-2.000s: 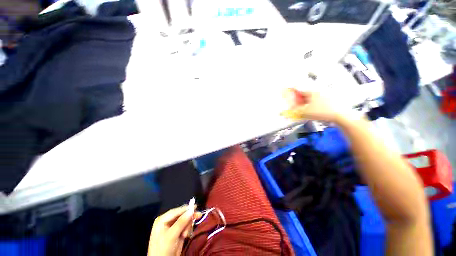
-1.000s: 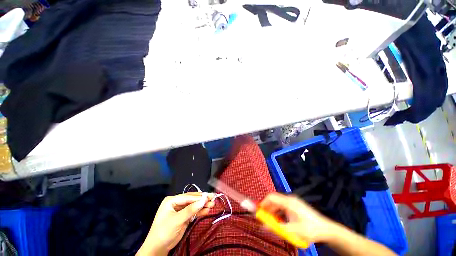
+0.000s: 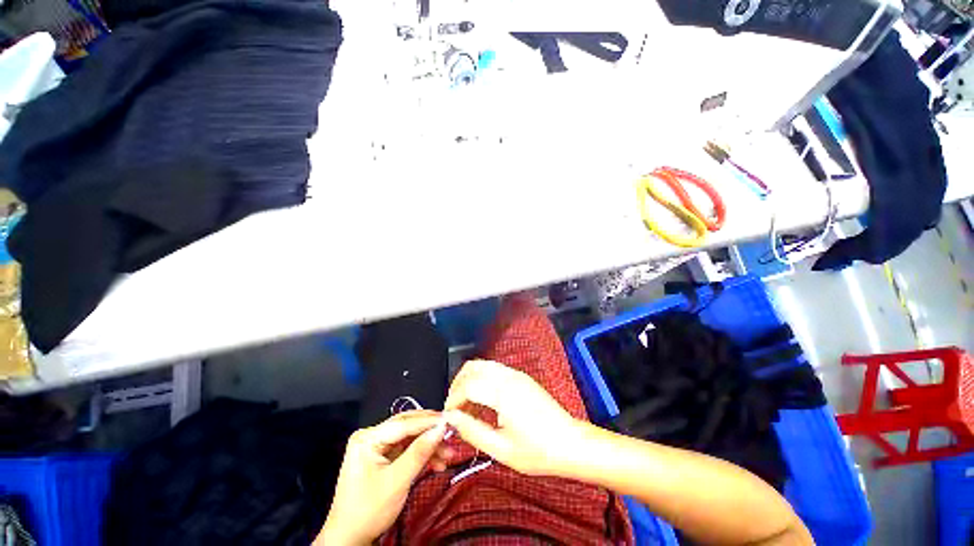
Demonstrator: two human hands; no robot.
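A thin white cord lies over the red-checked cloth on the lap, with a small loop above my left hand. My left hand pinches the cord between thumb and fingertips. My right hand meets it at the fingertips, also pinching at the cord. The part between the fingers is mostly hidden. The scissors, with one red and one yellow handle loop, lie on the white table near its front edge; their blades cannot be made out.
Dark cloth lies on the table at left. A blue crate with black pieces stands right of my knee. A red stool is at far right. A slim pen-like tool lies beyond the scissors. Dark cloth hangs at the table's right.
My right hand has put the scissors down on the table and come back to my left hand at the cord. My left hand still holds the cord over the lap.
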